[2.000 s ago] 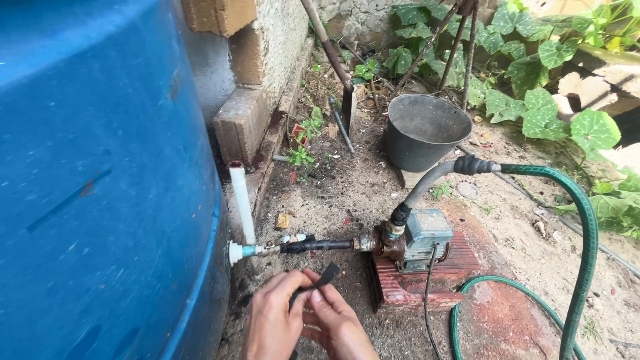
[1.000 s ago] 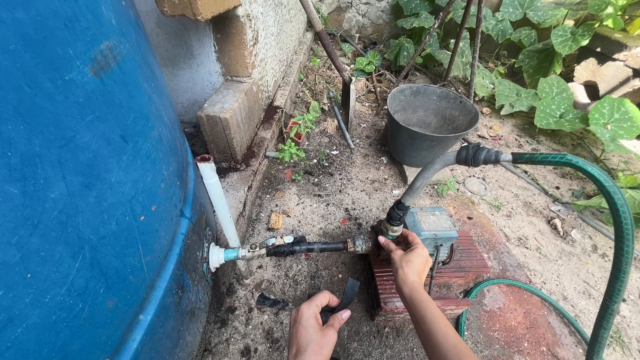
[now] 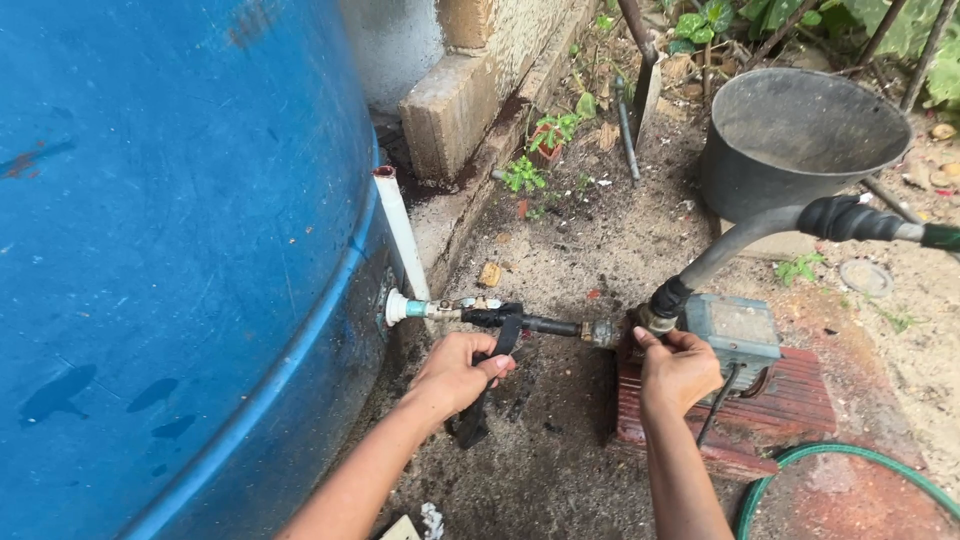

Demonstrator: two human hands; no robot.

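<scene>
My left hand pinches a black rubber strip, whose upper end lies at the black pipe and whose lower part hangs beneath the fingers. That pipe links a valve beside the blue tank to the water pump. With thumb and fingers, my right hand grips the brass fitting on top of the pump's inlet side. A grey hose, wrapped in black at its base, rises from this fitting. The pump rests on a ribbed red block.
A white pipe leans upright by the tank. Behind the pump stands a black bucket. A green hose curves over the ground at the lower right. Concrete blocks line the wall, near a shovel.
Two seconds ago both hands were together on the strip. The right hand then went to the pump fitting and stays there. The left hand has since raised the strip to the black pipe.
</scene>
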